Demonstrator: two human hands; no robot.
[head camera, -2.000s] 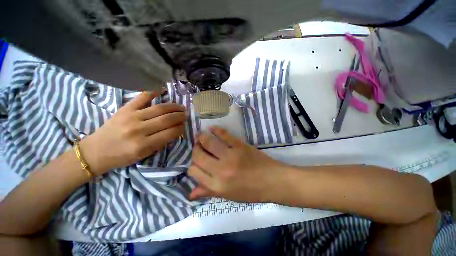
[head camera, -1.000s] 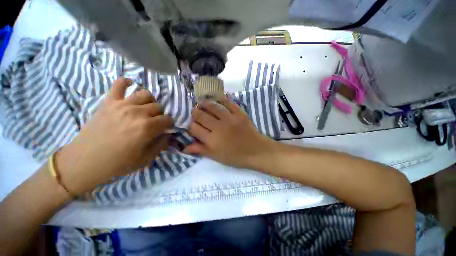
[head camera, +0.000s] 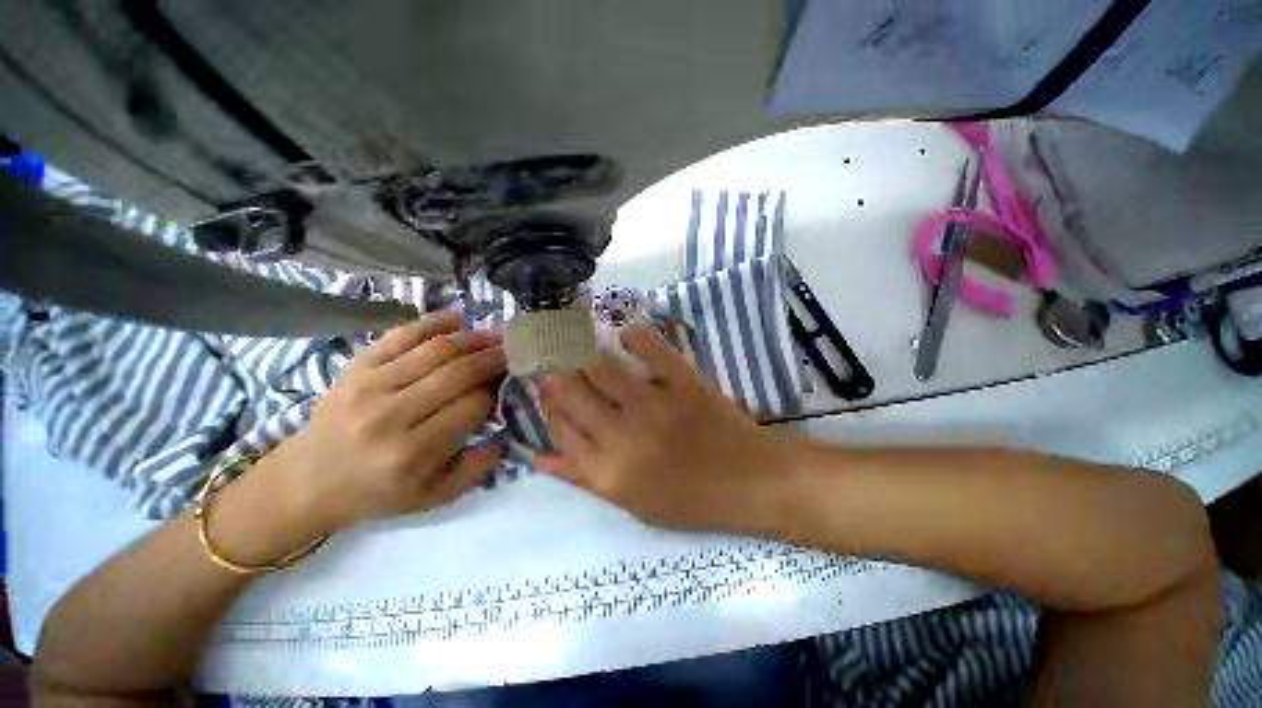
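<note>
The grey-and-white striped garment (head camera: 118, 401) lies bunched left of the needle area, its right end under both hands. My left hand (head camera: 408, 415) lies on the cloth, fingers bent, pressing it just left of the cream ribbed knob (head camera: 550, 342). My right hand (head camera: 644, 429) is right of it, fingertips at the cloth edge below the knob. The needle and presser foot are mostly hidden by the machine head (head camera: 415, 125). A folded striped piece (head camera: 741, 318) lies right of the needle area, beside my right hand.
A black-handled cutter (head camera: 828, 332) touches the folded piece. Farther right are pink-handled scissors (head camera: 1017, 228), a thin metal blade (head camera: 944, 297), small round metal pieces (head camera: 1073, 318) and black-handled scissors (head camera: 1236, 339). A measuring strip (head camera: 554, 595) runs along the front edge.
The garment has shifted away from the front edge, uncovering more of the measuring strip. My left hand has moved beside the knob. My right hand remains close to it.
</note>
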